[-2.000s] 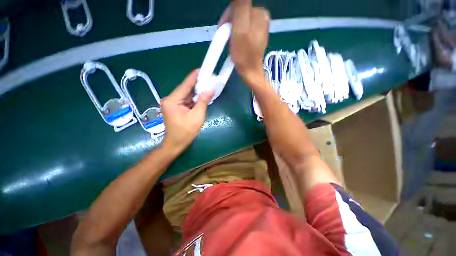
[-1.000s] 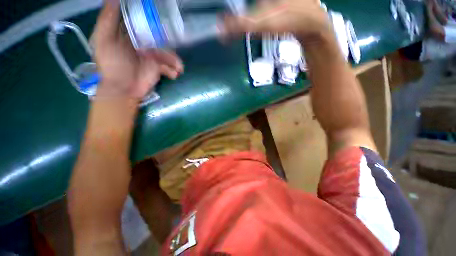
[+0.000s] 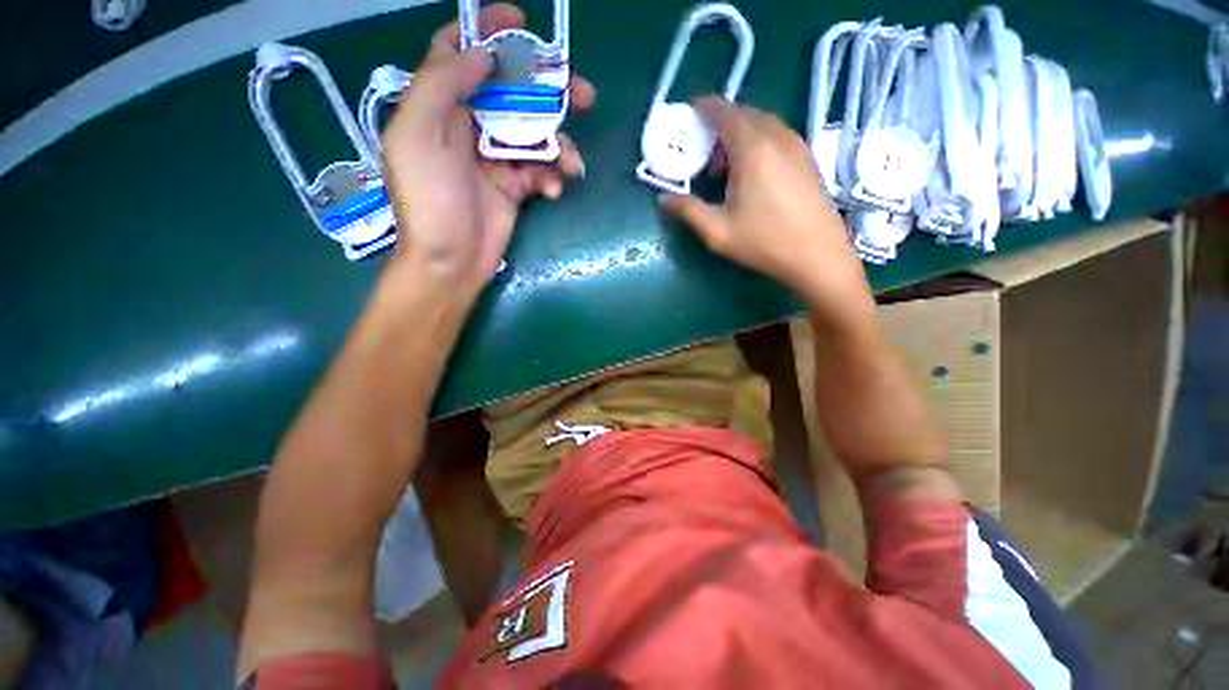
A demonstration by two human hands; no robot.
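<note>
My left hand (image 3: 465,155) holds a white loop unit (image 3: 523,101) upright above the green bench, its blue strip and grey disc facing me; its top is cut off by the picture's edge. My right hand (image 3: 768,196) has its thumb and fingers around the wide end of a second loop unit (image 3: 678,139), which shows a plain white round cover. Two more loop units with blue strips (image 3: 353,213) lie on the bench at left, one partly hidden behind my left hand.
A cluster of white loop units (image 3: 997,128) stands and overlaps on the green bench (image 3: 566,303) at right. A pale rail (image 3: 223,65) runs behind, with part of a unit (image 3: 116,12) beyond it. An open cardboard carton (image 3: 1078,391) is below the bench edge at right.
My left hand has turned its unit upright, with the blue strip level. My right hand has come away from that unit and now grips a separate unit beside the cluster.
</note>
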